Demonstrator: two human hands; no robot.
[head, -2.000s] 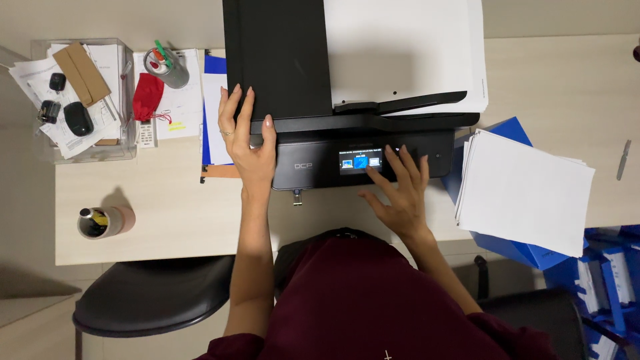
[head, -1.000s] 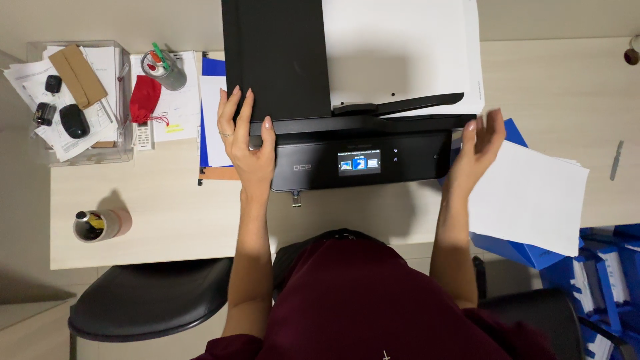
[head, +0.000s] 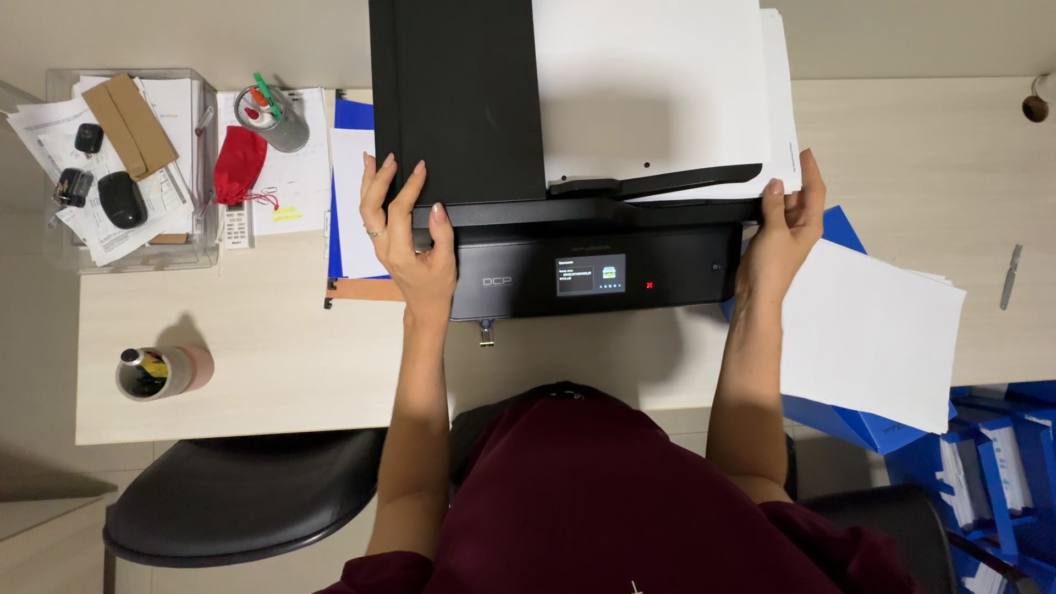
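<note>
A black multifunction printer (head: 511, 285) with a document feeder stands on the desk, its touchscreen (head: 591, 275) lit and a red light glowing beside it. My left hand (head: 412, 239) rests on the front left corner of the feeder lid, fingers spread on top. At the opposite front corner, my right hand (head: 784, 231) curls around the edge, thumb on top, close to the white paper (head: 652, 82) on the feeder's tray. A USB stick (head: 487, 332) sticks out below the panel at the left. Whether either hand bears any weight cannot be told.
A stack of white paper (head: 870, 330) lies on a blue box (head: 858, 425) at the right. Left are a clear tray (head: 202, 256) of papers, a mesh pen cup (head: 285, 124), a red pouch (head: 240, 163) and another cup (head: 177, 371). Black chairs (head: 239, 503) and blue binders (head: 982, 478) are below.
My right hand has moved from the touchscreen to the printer's right front corner. The screen's display has changed and a red light now shows beside it. My left hand has stayed at its corner.
</note>
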